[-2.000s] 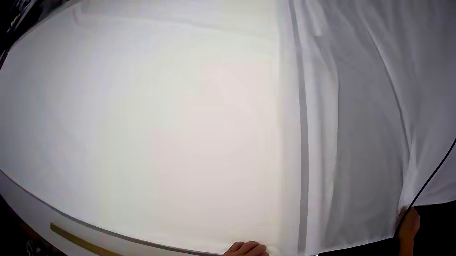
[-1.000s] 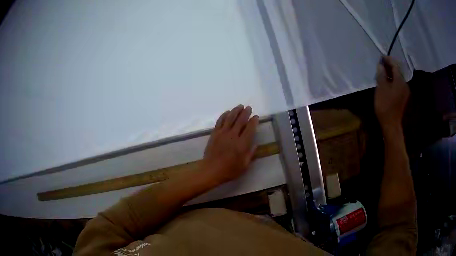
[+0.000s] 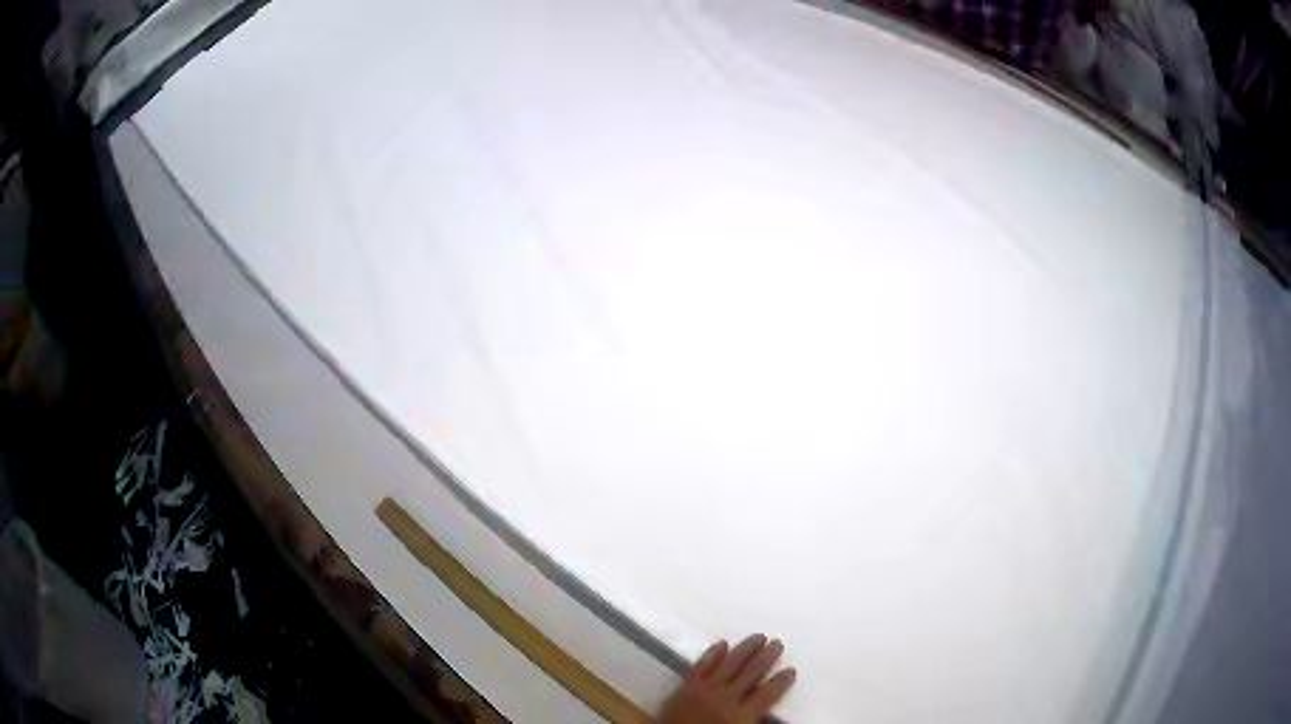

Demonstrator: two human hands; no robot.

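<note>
White fabric (image 3: pixel 680 325) lies spread over the table, with a thin grey edge line along its near side. My left hand (image 3: pixel 729 682) lies on this edge at the bottom, palm down, fingers slightly apart, cut off at the wrist by the picture's rim. A yellow-brown wooden ruler (image 3: pixel 503 615) lies on the pale strip (image 3: pixel 305 417) outside the fabric edge, its lower end running towards my left hand. A grey line (image 3: pixel 1184 495) crosses the fabric at the right. My right hand is out of the picture.
A pale bar or roll (image 3: pixel 177 57) lies at the table's far left end. White scraps (image 3: pixel 170 566) are on the dark floor at left, beside a pale rounded object (image 3: pixel 64 637). Purple checked cloth (image 3: pixel 998 21) and blurred pale items show beyond the far edge.
The view has swung left along the table. My right hand, the black cord and the blue machine with its rail have left the picture. My left hand still rests at the fabric edge.
</note>
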